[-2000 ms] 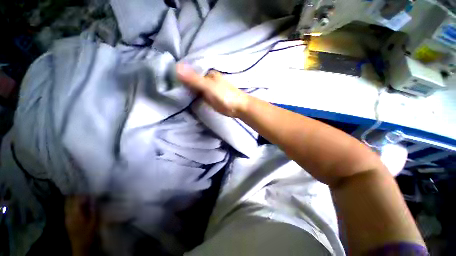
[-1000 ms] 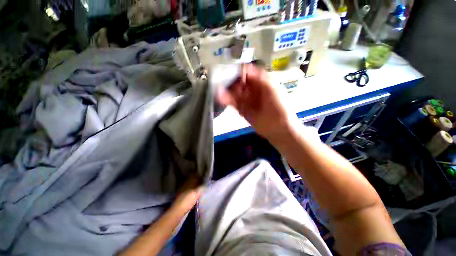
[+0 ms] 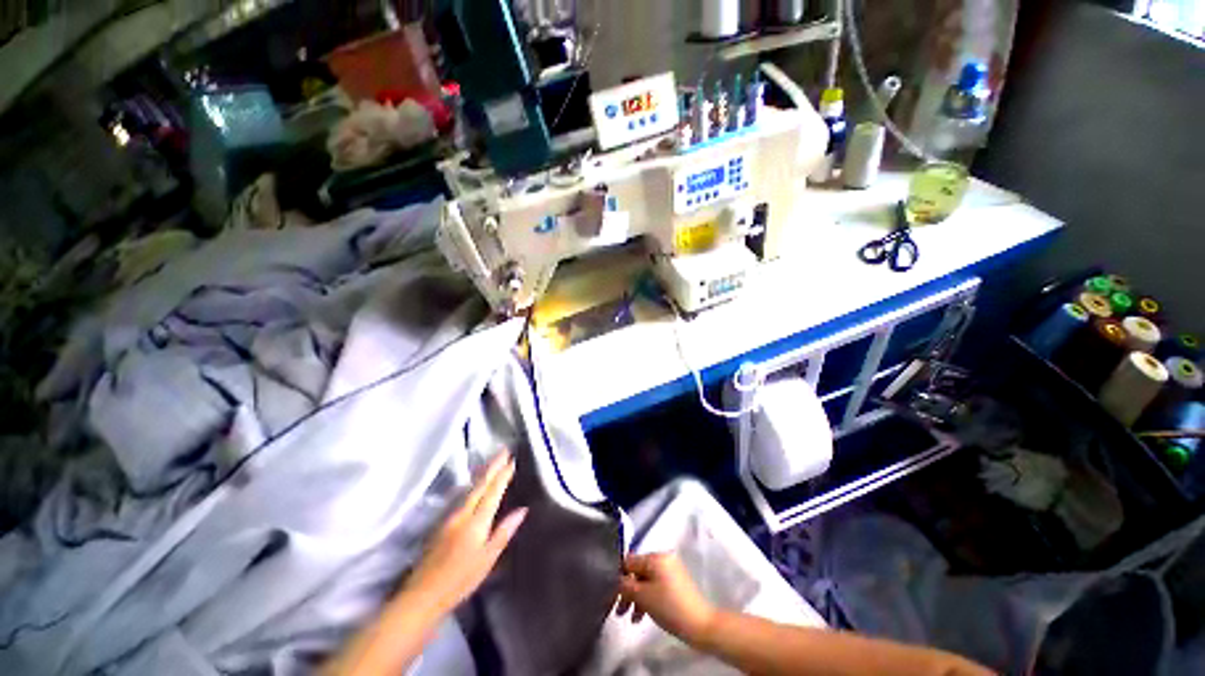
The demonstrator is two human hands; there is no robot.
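Grey fabric (image 3: pixel 304 489) spreads from the left, over the table's front edge and down to the lap. A dark-edged seam runs from the needle area down to my right hand. My right hand (image 3: pixel 661 594) pinches the fabric edge above the lap. My left hand (image 3: pixel 476 535) lies on the fabric with its fingers apart. The white sewing machine (image 3: pixel 562 218) stands behind, and the fabric reaches its presser foot (image 3: pixel 513 288). A paler cloth (image 3: pixel 707 541) covers the lap.
Black scissors (image 3: pixel 892 248) and a bottle of yellow-green liquid (image 3: pixel 938 189) stand or lie on the white table (image 3: pixel 793 291) at right. A white roll (image 3: pixel 790 433) hangs below its edge. Thread cones (image 3: pixel 1134 383) fill a dark crate at far right. A dark teal box (image 3: pixel 502 86) stands behind the machine.
My right hand has come down from in front of the machine to the lap, holding the edge. The raised fabric is lowered and spread. My left hand now lies open. The view has shifted.
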